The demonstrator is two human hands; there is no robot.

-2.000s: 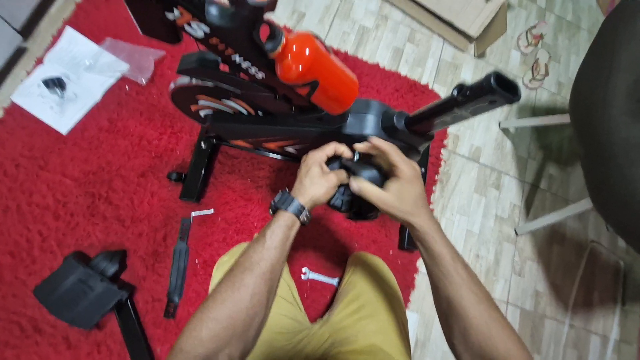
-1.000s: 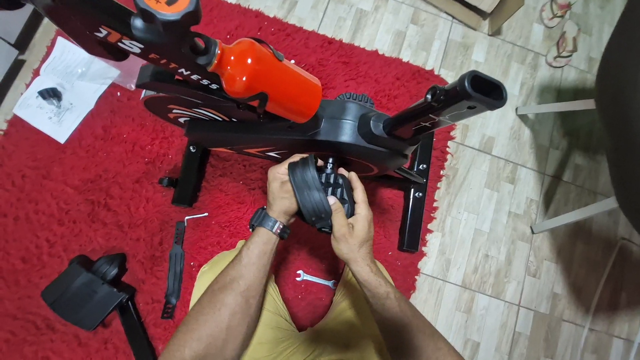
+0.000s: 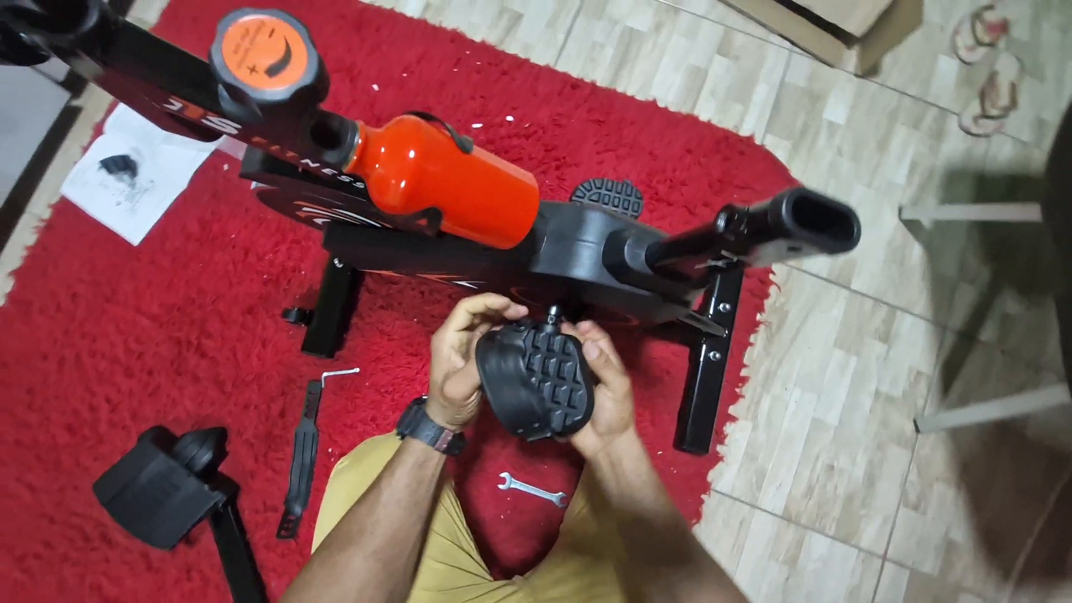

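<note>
A black pedal with a ribbed tread (image 3: 557, 377) is held between my two hands, a strap curving over its left part. My left hand (image 3: 459, 356) grips its left edge, with a watch on that wrist. My right hand (image 3: 607, 389) holds its right edge. The pedal's metal spindle (image 3: 554, 315) points up toward the frame of the black exercise bike (image 3: 578, 243); whether it touches the crank cannot be told. The far pedal (image 3: 609, 196) shows beyond the bike. A loose black pedal strap (image 3: 303, 461) lies on the rug to the left, and an open-ended wrench (image 3: 532, 489) lies between my legs.
An orange bottle (image 3: 452, 180) sits on the bike frame. A hex key (image 3: 339, 372) lies by the loose strap. At lower left is a black padded part (image 3: 159, 490) on a post. A paper sheet (image 3: 134, 180), sandals (image 3: 990, 94) and a cardboard box (image 3: 837, 29) lie farther off.
The pedal has turned in my hands, and its tread now faces up more fully. Two seconds ago my hands were closer together over it. The view has shifted.
</note>
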